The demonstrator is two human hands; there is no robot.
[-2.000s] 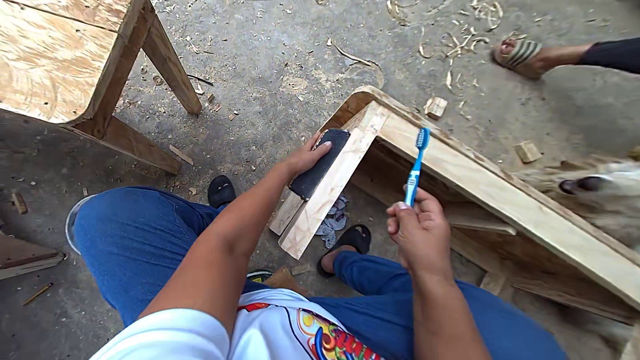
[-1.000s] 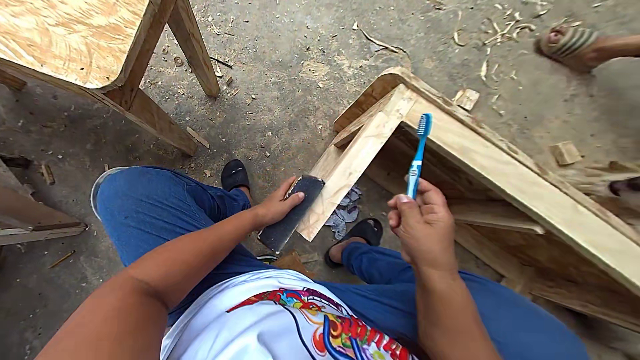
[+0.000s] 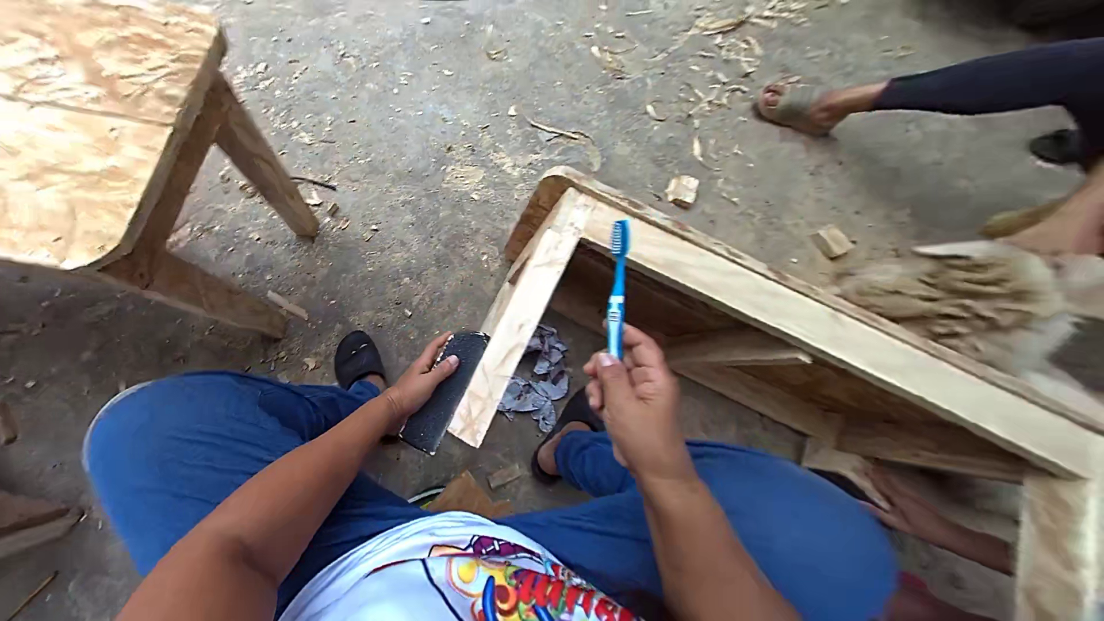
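My left hand [image 3: 418, 385] holds a dark sheet of sandpaper [image 3: 447, 392], which looks wrapped round a block, against the left side of a wooden leg [image 3: 522, 319]. That leg belongs to a wooden table frame [image 3: 776, 293] lying tipped over, its underside towards me. Upright in my right hand [image 3: 634, 401] is a blue toothbrush [image 3: 617, 285], bristles at the top, gripped by the lower handle in front of the frame's opening. Crumpled grey scraps [image 3: 539, 379] lie on the floor behind the leg.
Another wooden table [image 3: 95, 129] stands at the upper left. Wood offcuts [image 3: 682, 191] and shavings [image 3: 604, 60] litter the concrete floor. Another person's sandalled foot [image 3: 798, 105] is at the upper right; a person's hand [image 3: 897, 496] touches the frame at the lower right. A light-furred animal [image 3: 966, 293] lies beyond the frame.
My left hand and the sandpaper were higher along the leg two seconds ago, moved down to its lower end, and are now slightly higher again. My right hand still holds up the toothbrush.
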